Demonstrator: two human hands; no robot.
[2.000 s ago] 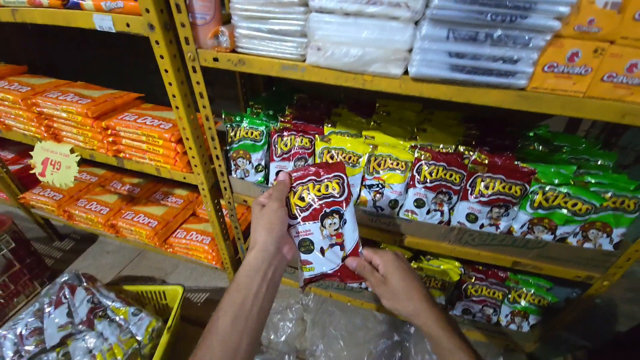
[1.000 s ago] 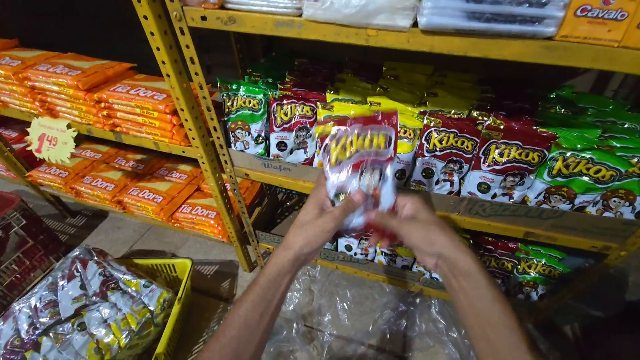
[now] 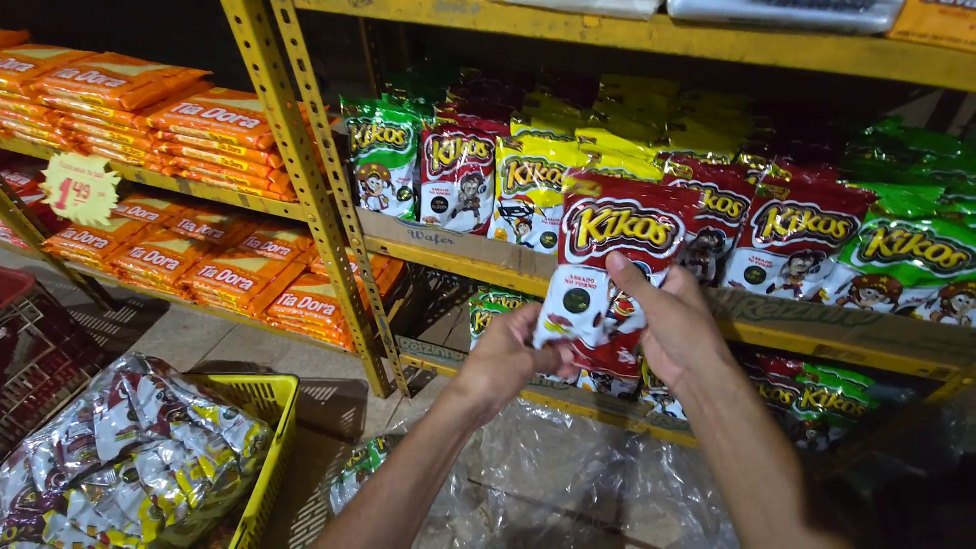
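Note:
Both my hands hold a red and white Kikos snack bag upright before the middle shelf. My left hand grips its lower left edge. My right hand is on its right side, thumb across the front. Behind it, green, red and yellow Kikos bags stand in rows in cardboard trays; a yellow-topped bag stands just left of the held one and a red bag to its right. More bags, one of them green, lie on the lower shelf, partly hidden by my hands.
Yellow perforated metal shelving frames the bags. Orange Tia Dora packets are stacked at left behind a price tag. A yellow plastic crate with bagged snack packs stands lower left, near a red crate. Clear plastic wrap covers floor tiles.
My right hand has moved from the held bag's lower edge up to its right side. My left hand, on its upper left side two seconds ago, is now at its lower left.

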